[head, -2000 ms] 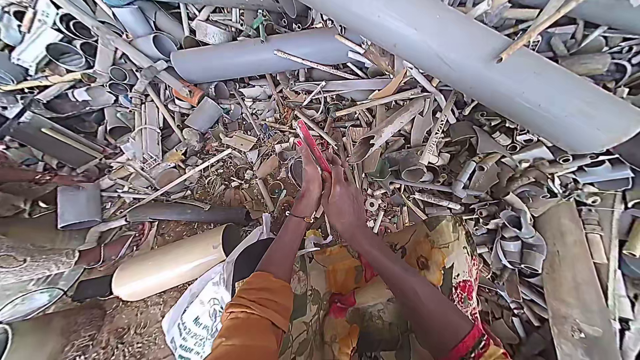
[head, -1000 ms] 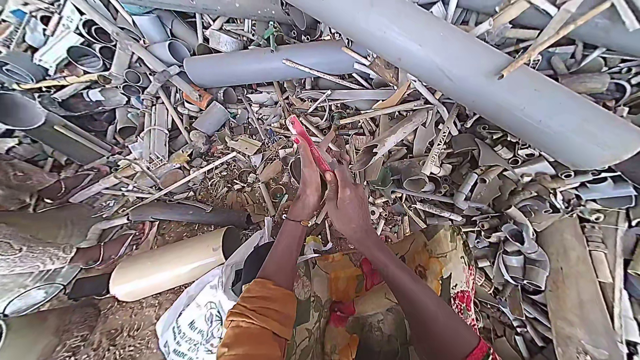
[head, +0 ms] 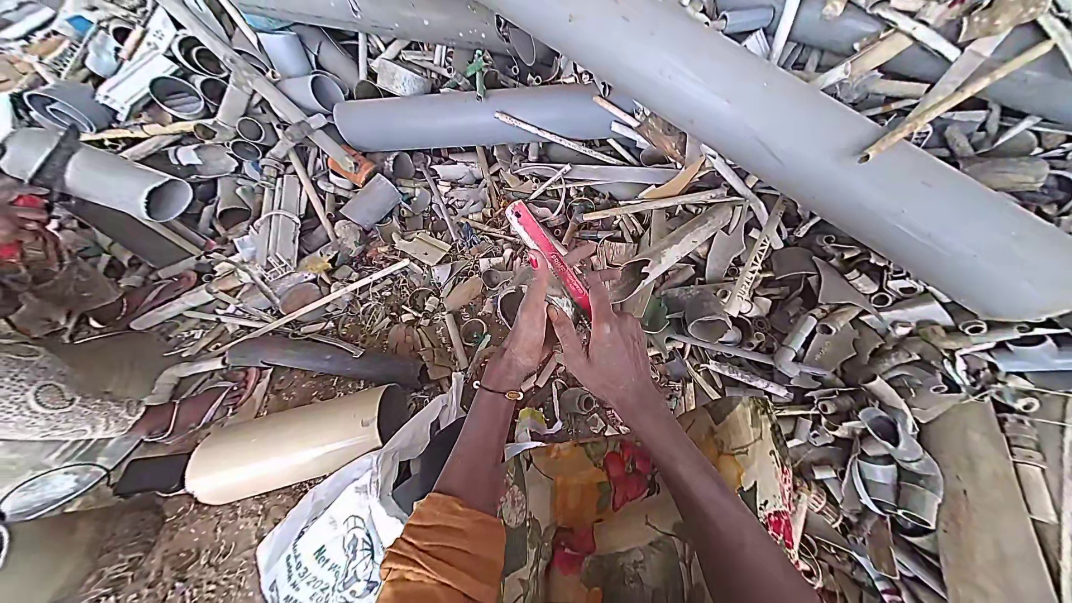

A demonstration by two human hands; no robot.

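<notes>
A red strip-shaped object with a pale end [head: 548, 255], which bears writing, slants up and left between my hands. My left hand [head: 529, 322] has its fingers against the strip's lower left side, and a thin bracelet circles that wrist. On the other side my right hand [head: 610, 343] touches the strip's lower end with its fingers spread. Whether the right hand grips it, I cannot tell. Beneath and around both hands lie broken plastic pipe pieces, including a curved grey shard [head: 674, 251]. A patterned cloth [head: 586, 494] covers my lap.
A large grey pipe [head: 754, 134] crosses the upper right, with a shorter grey pipe [head: 469, 119] left of it. At lower left lie a cream pipe [head: 285, 444] and a white printed sack [head: 335, 536]. Part of another person's foot [head: 193, 410] shows at the left.
The fingers of my right hand have spread and shifted from beside the red strip, so more of its face shows. At the left, a grey pipe piece with a dark band has come into view.
</notes>
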